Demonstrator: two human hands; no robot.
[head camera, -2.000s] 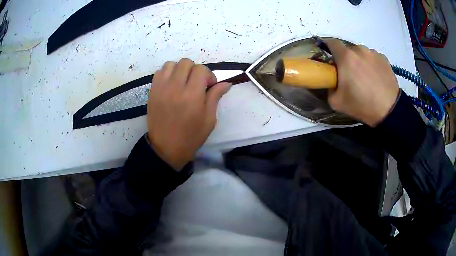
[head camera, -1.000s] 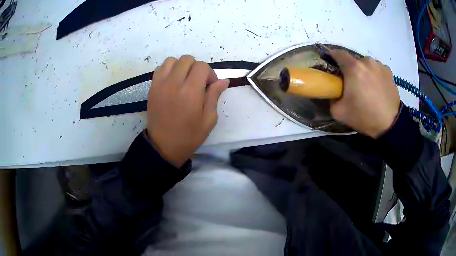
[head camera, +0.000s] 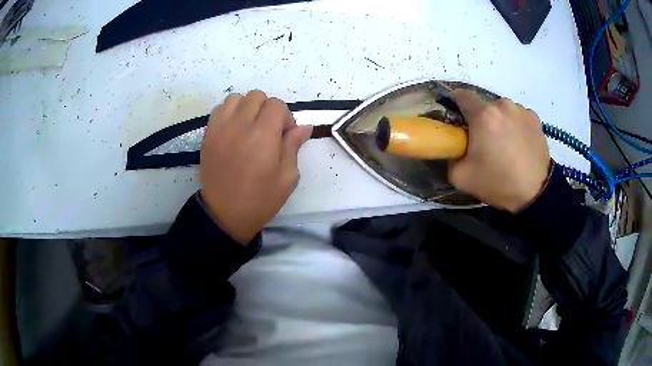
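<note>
A black crescent cloth piece (head camera: 136, 156) lies on the white table with a shiny silver-grey template (head camera: 176, 143) inside its border. My left hand (head camera: 250, 157) lies over its middle, thumb and fingers pinching the near edge, where a dark maroon fold (head camera: 322, 131) shows between fingertips and iron. My right hand (head camera: 500, 150) grips the yellow-brown wooden handle of the steam iron (head camera: 422, 137). The iron's tip points left and rests at the fold, close to my left fingertips. The iron covers the cloth's right end.
The white table (head camera: 86, 207) ends just in front of me. A flat black cut piece (head camera: 164, 18) lies at the far left, a dark pad (head camera: 525, 14) at the far right. Cream scraps (head camera: 43, 51) lie at the upper left. Blue hoses (head camera: 580, 146) run behind the iron at right.
In the picture, the iron and my left hand have come closer together, and less of the maroon fold shows between them. The view has shifted, bringing more of the dark pad in.
</note>
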